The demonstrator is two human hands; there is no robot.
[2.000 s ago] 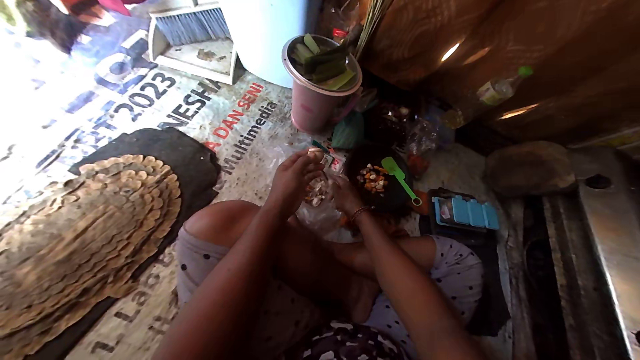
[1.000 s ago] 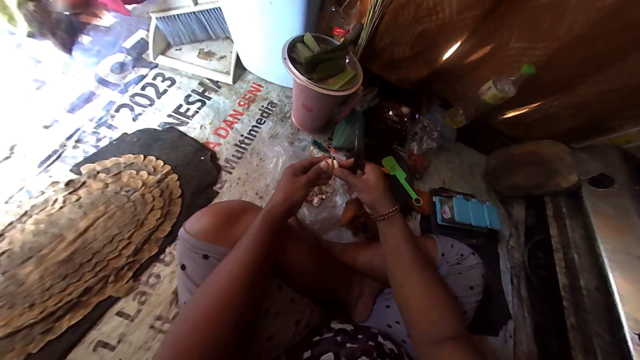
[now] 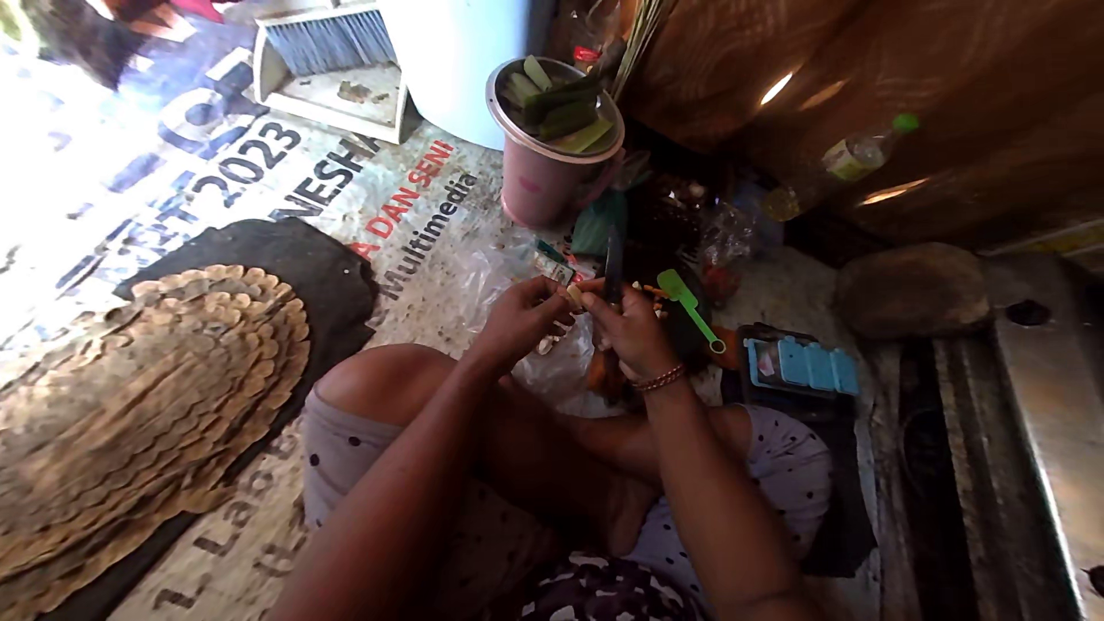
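Note:
My left hand [image 3: 523, 321] pinches a small pale piece [image 3: 574, 297], perhaps a garlic clove, at its fingertips. My right hand [image 3: 634, 326] grips a dark-bladed knife [image 3: 614, 259] whose blade points up and away, and its fingertips meet the pale piece too. Under both hands lies a clear plastic bag [image 3: 556, 366] with small pale pieces. Just right of my right hand, a green plastic spatula [image 3: 690, 306] lies over a dark bowl or pan, mostly hidden by my hand, with orange and pale bits.
Ahead stands a pink bucket [image 3: 552, 177] of green leaf or stalk pieces. A dustpan with a brush [image 3: 332, 52] is at upper left, a round woven mat [image 3: 155, 405] at left. To the right are a blue-lidded container [image 3: 802, 366], a plastic bottle [image 3: 854, 158] and a wooden block [image 3: 914, 291].
Two seconds ago, my right hand was lower and the bowl's contents showed plainly; since then it has moved up beside my left hand. The knife blade now stands up in view.

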